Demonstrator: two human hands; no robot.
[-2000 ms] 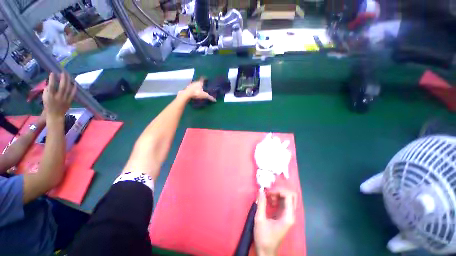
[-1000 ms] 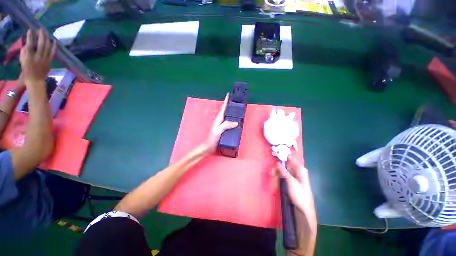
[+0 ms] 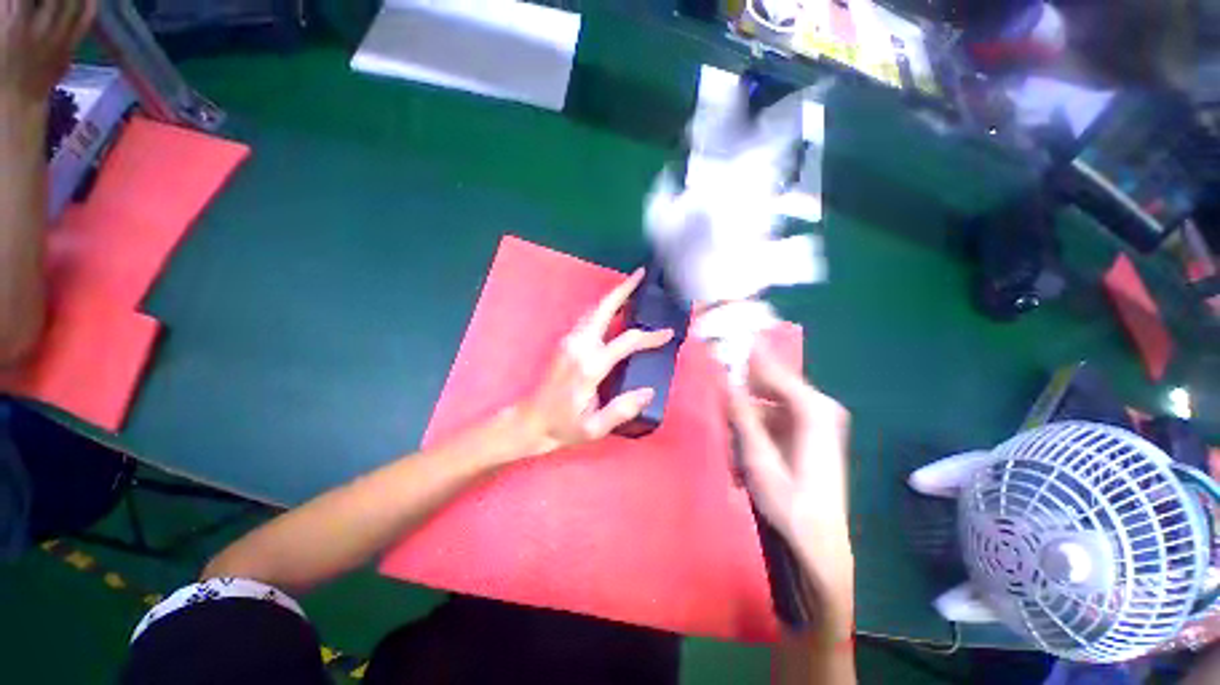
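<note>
A black device housing (image 3: 650, 377) lies lengthwise on the red foam mat (image 3: 535, 535). My left hand (image 3: 582, 375) rests on it from the left, fingers spread over its body and edge. My right hand (image 3: 799, 468) grips the black handle of the padded hammer (image 3: 729, 221). The hammer's white cloth-wrapped head is raised and blurred near the far end of the housing and hides part of it. The handle runs down under my right palm.
A white fan (image 3: 1070, 542) stands at the right. A white pad (image 3: 468, 54) lies at the back; another white pad (image 3: 811, 167) is partly hidden behind the hammer head. Red foam pieces (image 3: 147, 228) and a neighbour's arm (image 3: 20, 201) are at the left. A black unit (image 3: 1010, 261) stands back right.
The black housing came from the back onto the mat. My left hand has shifted its hold over it. My right hand has raised the hammer off the mat and its head moved left. The view has turned.
</note>
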